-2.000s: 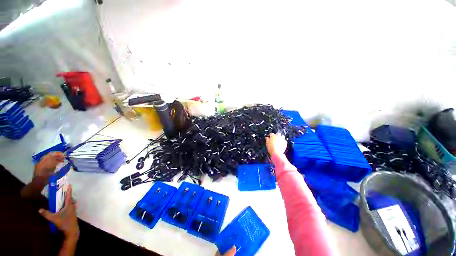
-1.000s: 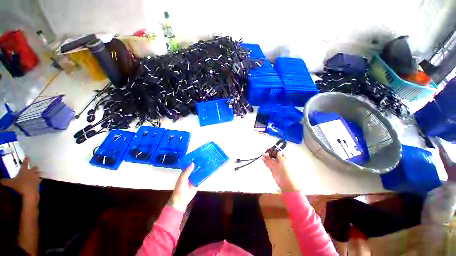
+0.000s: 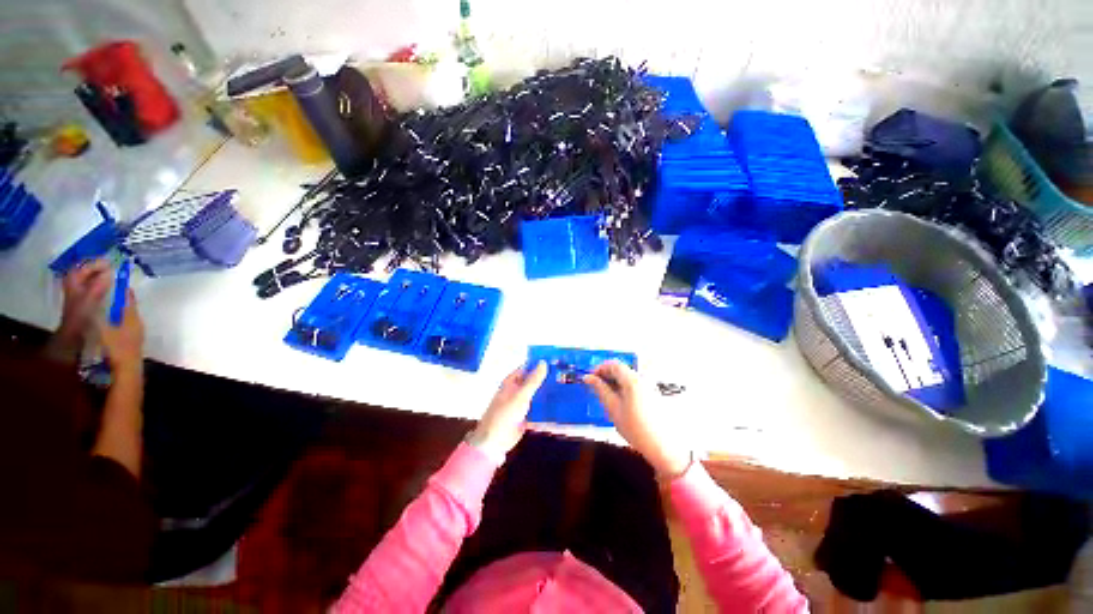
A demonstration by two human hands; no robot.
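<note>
A blue tray point(image 3: 581, 409) lies at the table's front edge between my hands. My left hand point(image 3: 515, 402) is at its left side, thumb near the upper left part. My right hand point(image 3: 633, 405) holds a black cable point(image 3: 575, 377) over the tray's upper part; its silver ends lie near my left fingertips. A small dark bit of the cord shows right of my right hand. Three filled trays point(image 3: 399, 314) lie side by side to the left. An empty blue tray point(image 3: 565, 247) lies by the cable pile point(image 3: 515, 156).
Stacked blue trays point(image 3: 781, 178) stand behind loose blue trays point(image 3: 734, 283). A grey basket point(image 3: 1040, 360) at the right holds blue and white packs. At the left, another person's hands point(image 3: 106, 306) hold a blue pack beside a stack of packs point(image 3: 186, 233). A dark cylinder point(image 3: 331, 118) stands behind.
My left hand has set the tray down and squared it to the table edge. My right hand has brought the cable left, over the tray. The camera view has shifted.
</note>
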